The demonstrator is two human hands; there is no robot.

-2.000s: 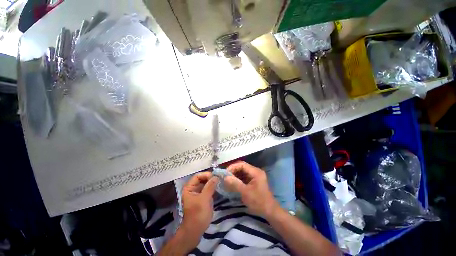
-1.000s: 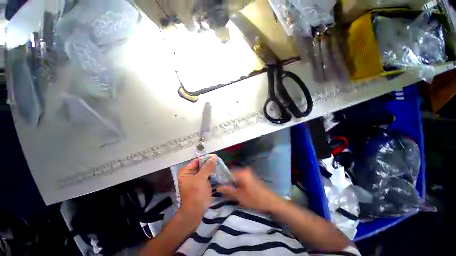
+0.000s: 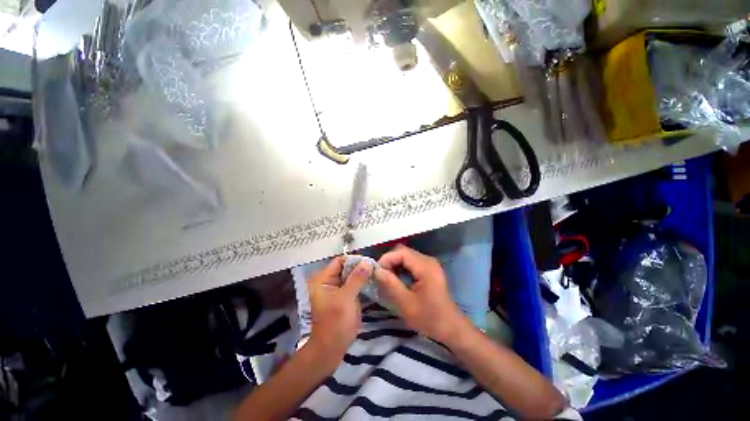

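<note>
A small pale grey fabric piece (image 3: 358, 266) is held between both hands just off the table's front edge, above the lap. My left hand (image 3: 335, 298) pinches its left side between thumb and fingers. My right hand (image 3: 417, 289) pinches its right side; the fingertips partly hide the piece. A thin grey strip (image 3: 358, 194) with a small dark fitting at its near end lies on the table just beyond the hands. Whether the strip is joined to the held piece cannot be told.
Black-handled shears (image 3: 496, 170) lie right of the needle area (image 3: 405, 56). White-patterned panels (image 3: 175, 94) and a plain panel (image 3: 173, 177) lie on the left. A yellow box (image 3: 631, 89) stands at the back right, a blue crate (image 3: 535, 312) beside the lap.
My right hand, blurred and lower a second ago, is back at the fabric with its fingertips close to my left ones. The fabric looks more bunched. The whole view has shifted.
</note>
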